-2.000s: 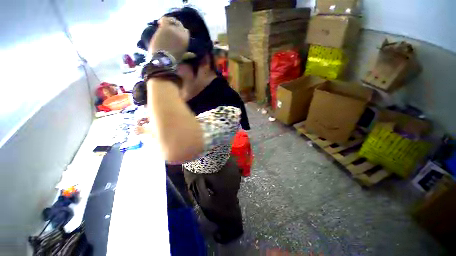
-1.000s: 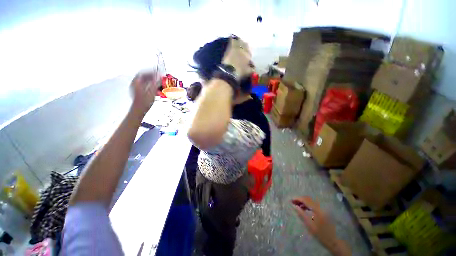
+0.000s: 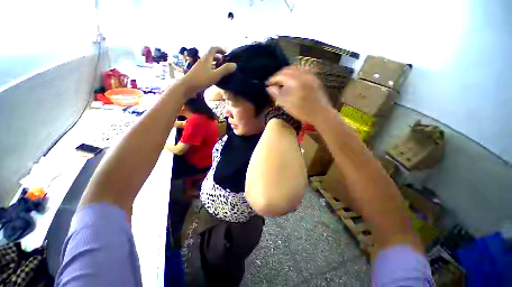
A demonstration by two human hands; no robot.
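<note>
A person (image 3: 233, 196) in a patterned top with a black front stands in front of me, arms raised to the head. A black cap or headband (image 3: 250, 64) seems to sit on the head; it is hard to tell from the dark hair. My left hand (image 3: 210, 70) is at the front of the head, fingers apart, with nothing seen in it. My right hand (image 3: 297, 92) is at the back of the head beside the person's raised wrist. It is blurred, and whether its fingers grip the band or hair cannot be told.
A long white table (image 3: 149, 207) runs along the left, with a dark phone (image 3: 88, 149) and an orange basket (image 3: 123, 96). A person in red (image 3: 199, 137) sits beside it. Cartons (image 3: 370, 92) and a pallet (image 3: 342, 210) stand on the right.
My left hand has moved right to the person's head. My right hand has risen from low right to the back of the head. The view has turned and the person now faces left.
</note>
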